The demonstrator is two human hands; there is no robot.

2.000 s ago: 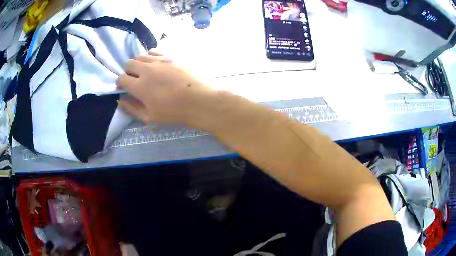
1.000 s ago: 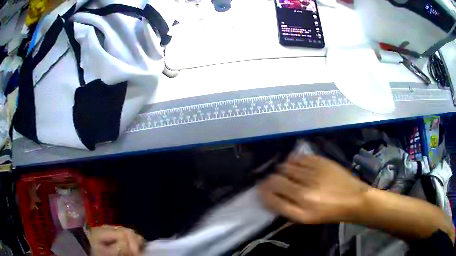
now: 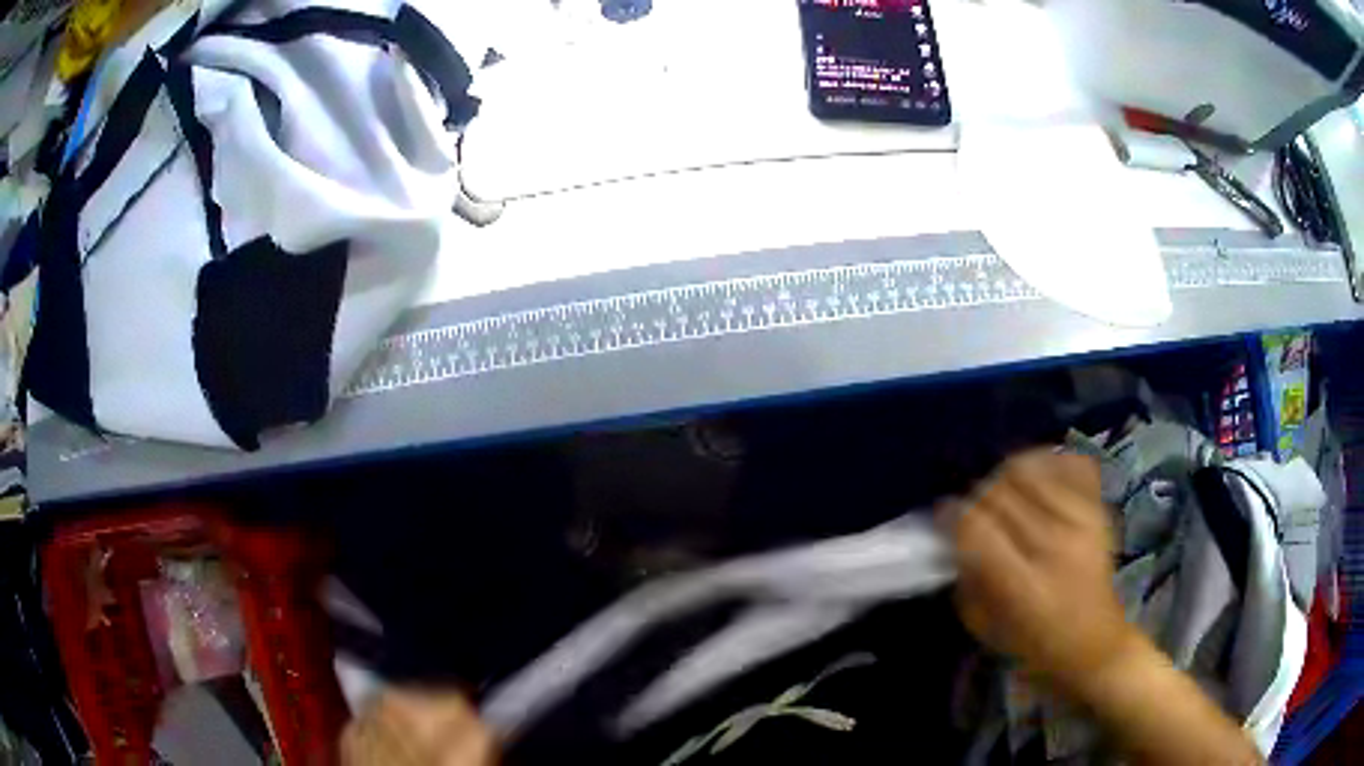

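Note:
A white and black cloth piece (image 3: 763,576), blurred by motion, is stretched below the table edge over the dark lap. My right hand (image 3: 1040,554) is closed on its right end. My left hand (image 3: 419,730), blurred and cut off by the bottom edge, is closed on its left end. White garment panels with black bands (image 3: 322,165) lie heaped on the table at left. No hand touches them.
A phone (image 3: 877,60) with lit screen and a rounded white cloth piece (image 3: 1070,225) lie on the table. Snips (image 3: 1236,192) are at far right, beside a red-handled tool. A long ruler (image 3: 673,311) runs along the front. A red basket (image 3: 269,644) is below left; grey and white cloths (image 3: 1182,524) below right.
My right hand has left the panels on the table and now holds cloth over the lap. Since the middle frame it has moved right and the cloth is stretched wider. My left hand has come into view.

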